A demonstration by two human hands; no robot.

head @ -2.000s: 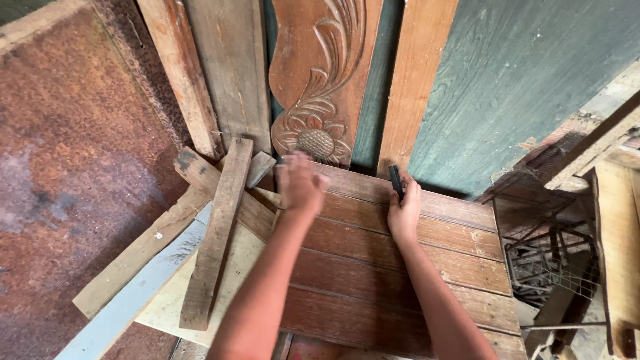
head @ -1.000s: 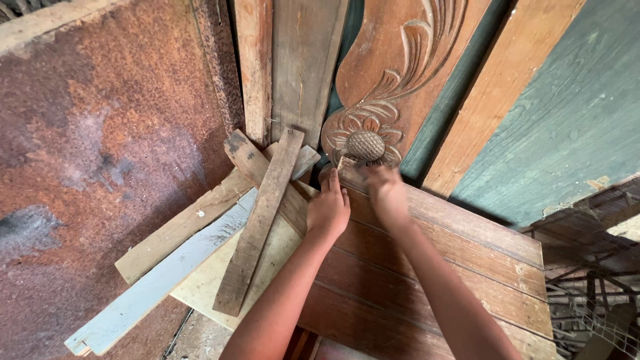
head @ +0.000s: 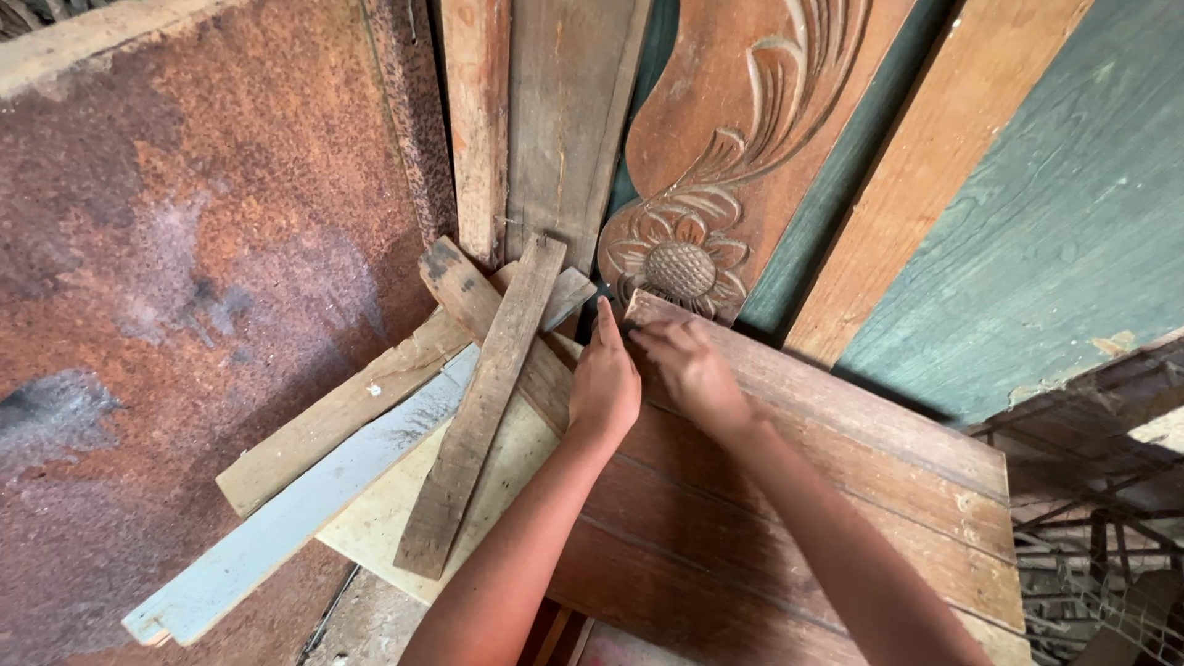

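My left hand [head: 606, 384] is at the far left corner of a slatted wooden panel [head: 888, 462], its index finger pointing up beside the panel's edge; whether it holds anything cannot be told. Close to its right, my right hand [head: 689, 370] bends its fingers over the same corner, slightly blurred. A small dark thing shows at its fingertips, too hidden to name. Just beyond both hands stands a carved wooden board [head: 731, 120] with a flower relief [head: 680, 268] near its lower end.
Loose wooden strips [head: 481, 407] and a pale blue-grey board [head: 305, 499] lie crossed at the left. A rusty metal sheet [head: 277, 213] rises behind them. Upright planks [head: 934, 176] lean on a green panel [head: 1064, 231]. Wire mesh [head: 1128, 592] is at the lower right.
Two seconds ago my right hand held a small black object farther right along the panel's far edge; it has moved left to the corner. My left hand is beside it. The view has shifted.
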